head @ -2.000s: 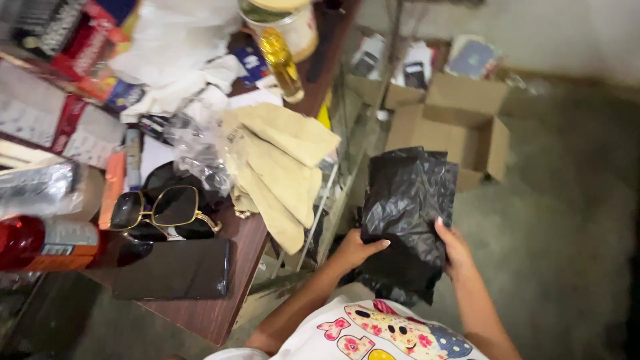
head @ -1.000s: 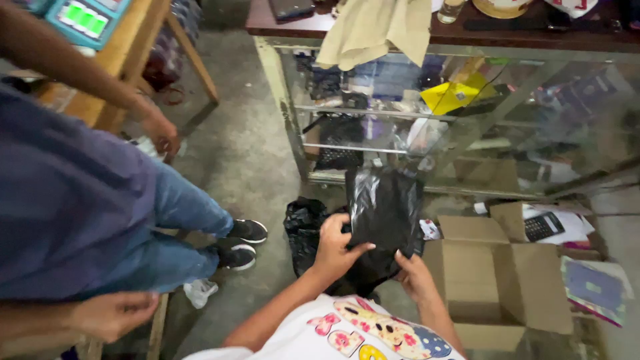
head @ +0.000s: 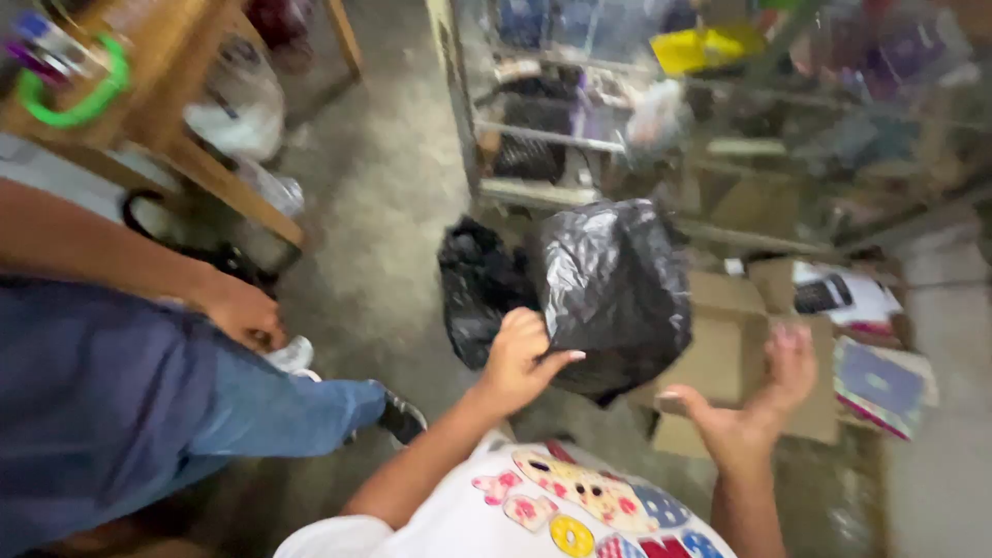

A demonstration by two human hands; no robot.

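A black plastic bag (head: 612, 287) hangs in front of me, puffed out and wrinkled. My left hand (head: 521, 360) grips its lower left edge, with the thumb lying along the plastic. Off the bag's right side, my right hand (head: 748, 403) is spread with fingers apart and holds nothing. Beyond my left hand, a second crumpled black plastic bag (head: 477, 287) shows low down beside the first; what it rests on is partly hidden.
An open cardboard box (head: 725, 341) lies at right, near a booklet (head: 883, 384). A glass display case (head: 542, 194) spans the far side. At left, a co-worker's hand (head: 240, 310) hangs near a wooden table (head: 225, 186).
My right hand has let go of the black bag and moved right. The bag, flat earlier, is now puffed out. My view has swung left from the cluttered table top.
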